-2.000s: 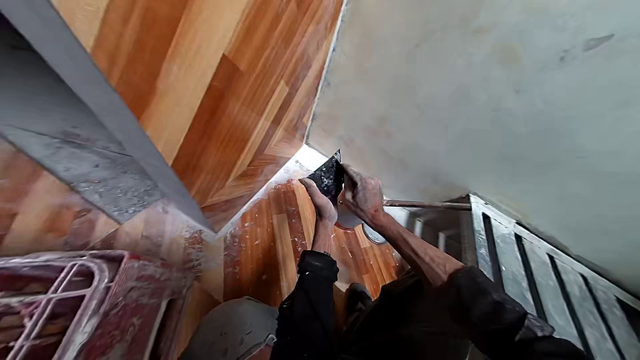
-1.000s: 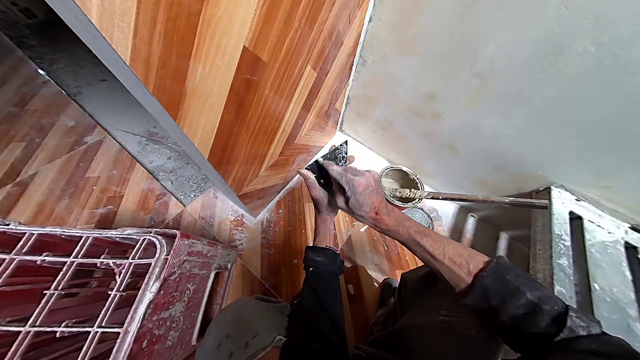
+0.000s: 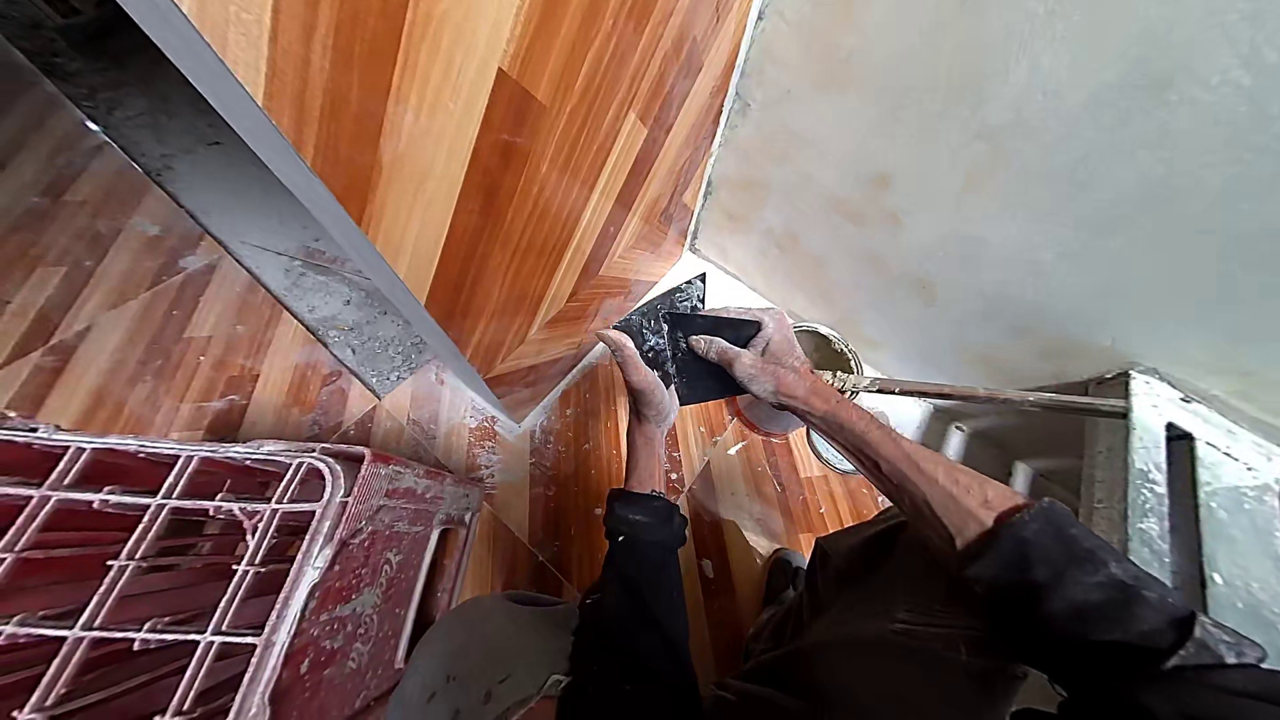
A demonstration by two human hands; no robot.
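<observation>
My left hand (image 3: 645,385) holds a black flexible filler spreader (image 3: 650,330) that is smeared with pale compound; its thumb lies along the spreader's lower left edge. In my right hand (image 3: 765,355) is a second dark flat spreader (image 3: 715,375), gripped between thumb and fingers, its edge over the face of the first. Just right of my right hand stands an open can (image 3: 828,350) of greyish material with a brush or stick handle (image 3: 980,393) across it. Below the can, partly behind my right forearm, is a round container (image 3: 832,452).
A plastered wall (image 3: 980,180) rises at upper right, beside a wood-plank surface (image 3: 480,180). A grey metal frame (image 3: 290,180) runs diagonally at left. A paint-spattered red plastic crate (image 3: 350,590) fills the lower left; a slotted stand (image 3: 1150,480) is at right. The plank floor (image 3: 570,470) bears splatters.
The second dark spreader in my right hand now shows plainly over the first one. The view has shifted, and the open can and its handle show more fully than two seconds ago.
</observation>
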